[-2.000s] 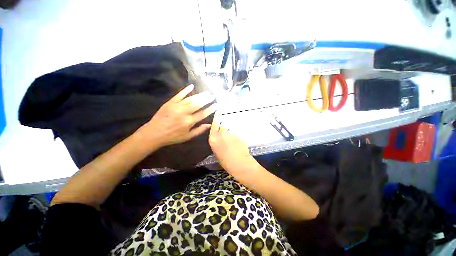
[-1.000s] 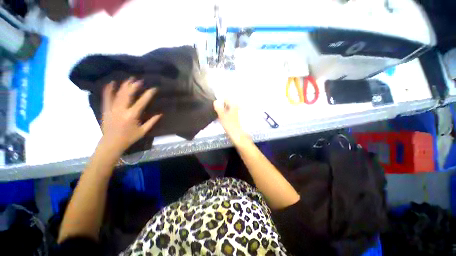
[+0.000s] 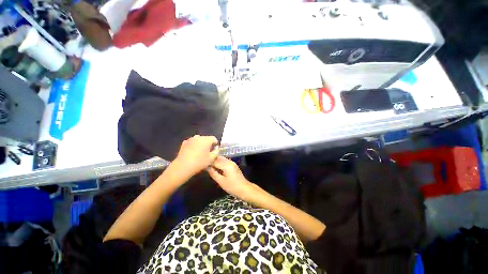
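The black garment piece [image 3: 171, 118] lies on the white table left of the needle area, its lower right corner at my hands. My left hand [image 3: 197, 154] is closed on that corner at the table's front edge. My right hand [image 3: 226, 174] touches it just below and to the right, fingertips pinched together; whether they hold cloth is hidden. The sewing machine's presser foot and needle area [image 3: 241, 74] is beyond, clear of my hands. The thread snips [image 3: 283, 125] lie right of the cloth.
Scissors with yellow and red handles [image 3: 319, 100] and a flat black phone-like object [image 3: 374, 100] lie at right. A red cloth [image 3: 147, 24] is at the far left, near a neighbouring machine [image 3: 67, 107]. Dark cloth [image 3: 332, 192] hangs below the table; a red crate [image 3: 463, 168] stands at right.
The garment piece has come away from the needle area toward the front edge. My left hand has moved right and my right hand down, so both now meet at its corner. The view has shifted.
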